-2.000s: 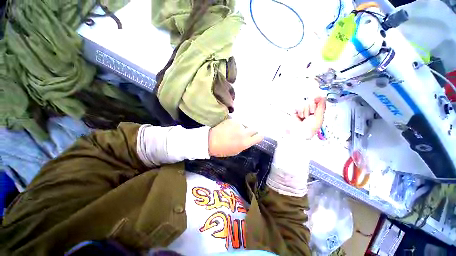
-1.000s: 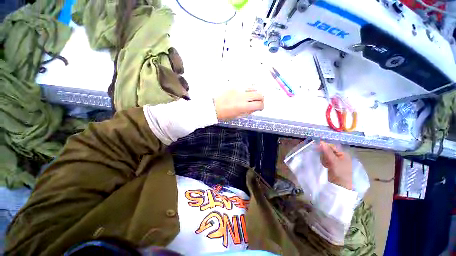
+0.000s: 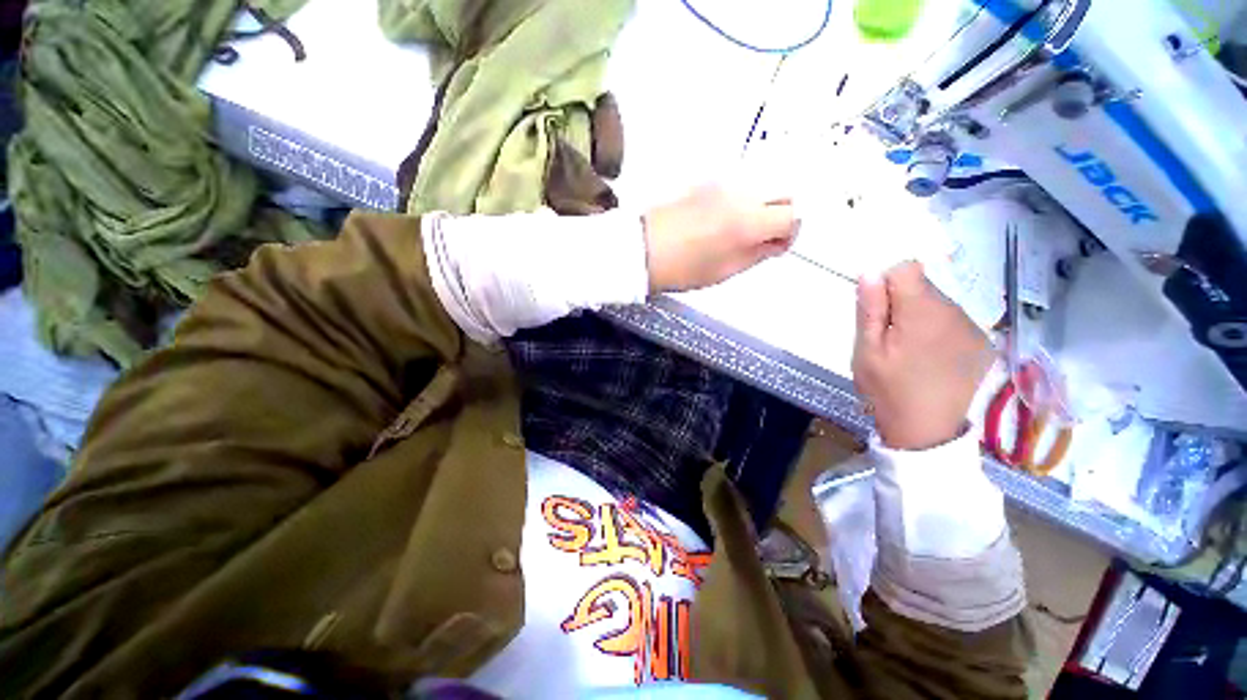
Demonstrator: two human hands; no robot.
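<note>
My left hand (image 3: 718, 239) is above the front of the white table, fingertips pinched together. My right hand (image 3: 923, 356) is to its right, over the table edge, with thumb and finger pinched. A thin dark line, like a thread or the edge of a white piece, runs between the two pinches; the glare hides what it is. The sewing machine's needle area (image 3: 909, 123) is beyond my hands, touched by neither. The olive-green garment (image 3: 513, 96) lies left of my left hand, with a brown part on its right side.
The machine head (image 3: 1108, 151) fills the upper right. Red-orange scissors (image 3: 1015, 424) lie right of my right hand, beside crumpled clear plastic (image 3: 1179, 472). A heap of green cloth (image 3: 123, 151) hangs at the left. A blue cable (image 3: 766, 41) and lime-green piece (image 3: 889, 14) are at the far side.
My right hand has come up from the clear plastic bag below the table edge to beside my left hand. The thin line now shows between them. The camera view has also shifted.
</note>
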